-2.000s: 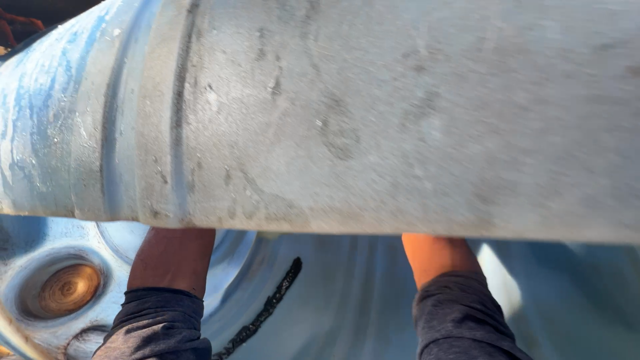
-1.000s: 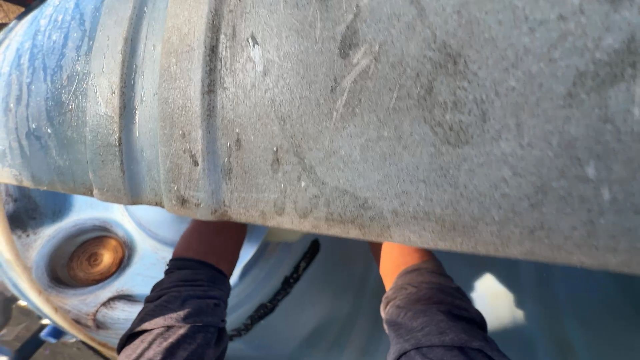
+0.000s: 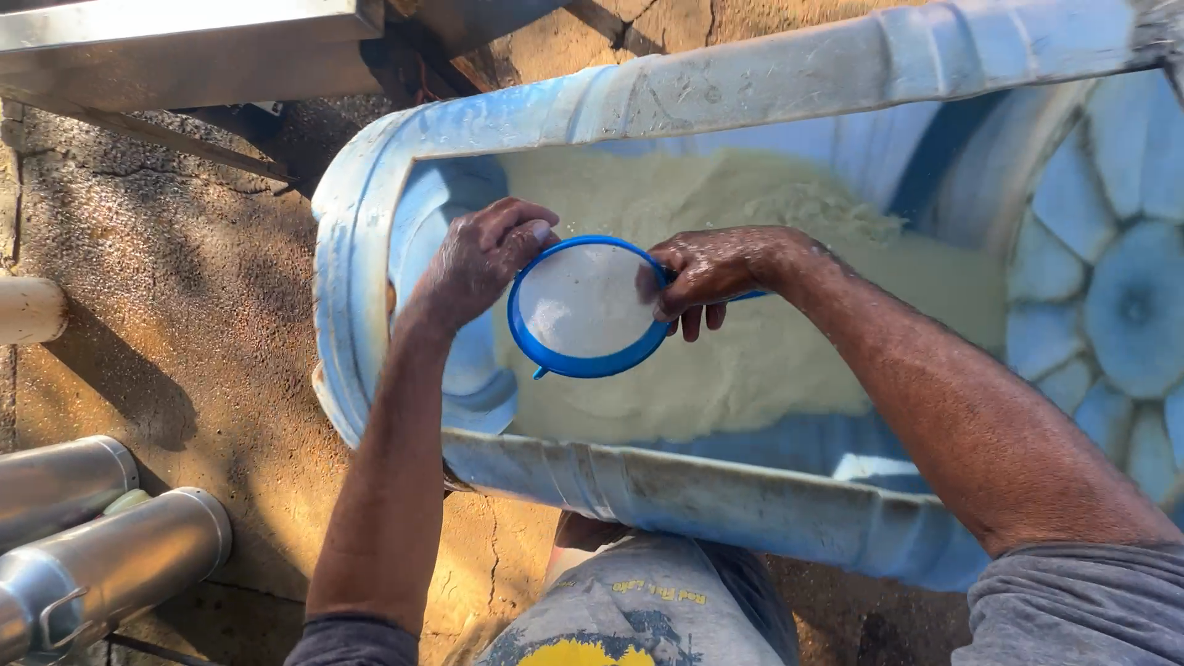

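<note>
A round strainer (image 3: 587, 301) with a blue plastic rim and fine pale mesh is held over a blue plastic barrel (image 3: 740, 88) lying on its side, with a long opening cut in it. My right hand (image 3: 717, 273) grips the strainer where its handle meets the rim. At the rim's upper left is my left hand (image 3: 486, 254), its fingers bent against the edge; how firmly they hold is partly hidden. Pale, cloudy greenish liquid (image 3: 740, 370) spreads over the barrel's bottom beneath both hands.
Metal milk cans (image 3: 139, 555) lie at the lower left on the rough stone floor (image 3: 111, 231). A metal ledge or trough (image 3: 185, 55) crosses the upper left, and a pale pipe end (image 3: 32, 310) juts in from the left edge. The barrel's ribbed end (image 3: 1138, 287) is at the right.
Both hands, hidden below the barrel's edge in the earlier frames, are now in sight with the blue-rimmed strainer. The view has shifted widely and shows much more of the barrel.
</note>
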